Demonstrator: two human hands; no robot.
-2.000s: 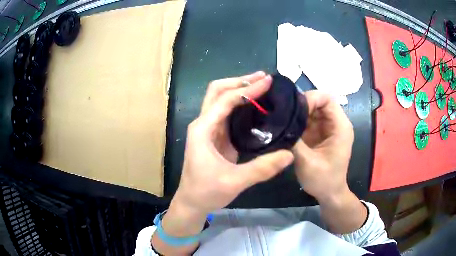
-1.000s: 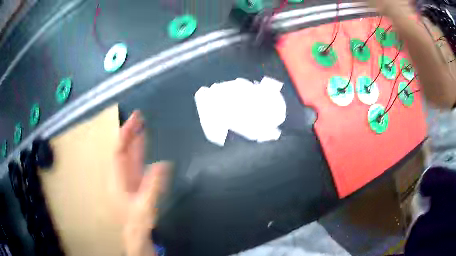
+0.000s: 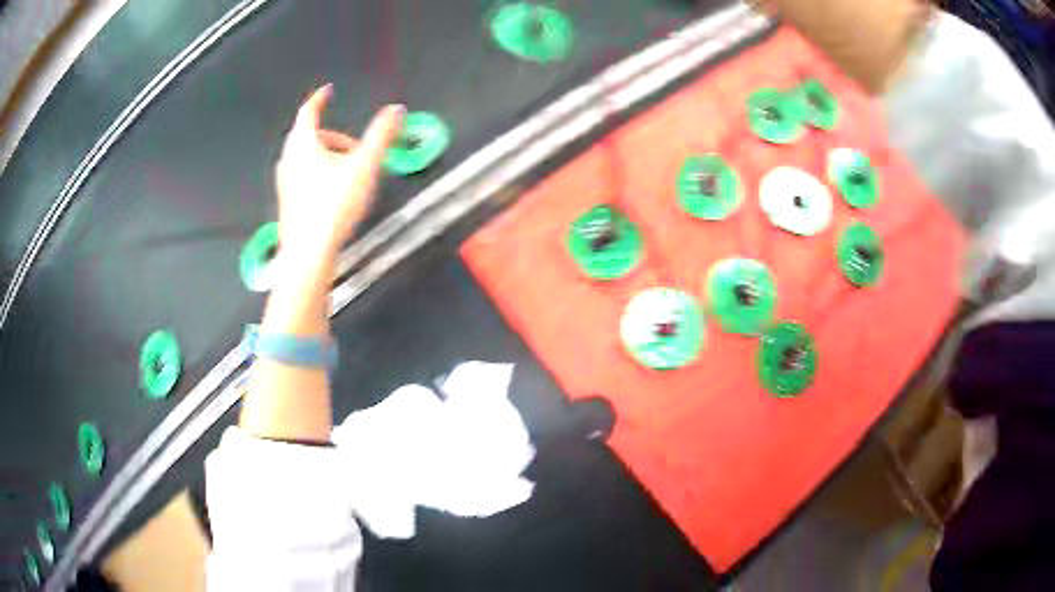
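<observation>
My left hand (image 3: 336,174) is over the conveyor belt (image 3: 197,208), thumb and fingers apart. A green circuit board (image 3: 414,141) lies on the belt beside the thumb tip, and I see nothing gripped. A blue strap (image 3: 295,349) is on the left wrist. My right forearm shows at the top right, but the hand is cut off by the top edge. Several green circuit boards, two looking whitish, lie on the red sheet (image 3: 683,463). Their dark centres show; their wires are blurred.
A metal rail (image 3: 578,116) runs diagonally between belt and bench. More green boards (image 3: 160,363) are spaced along the belt. A crumpled white wipe (image 3: 463,445) lies on the bench by my left sleeve. A corner of cardboard (image 3: 162,549) shows at the lower left.
The black housing held in both hands two seconds ago is out of view. The view has swung right and forward. My left hand has moved out over the belt; my right arm has reached up and right.
</observation>
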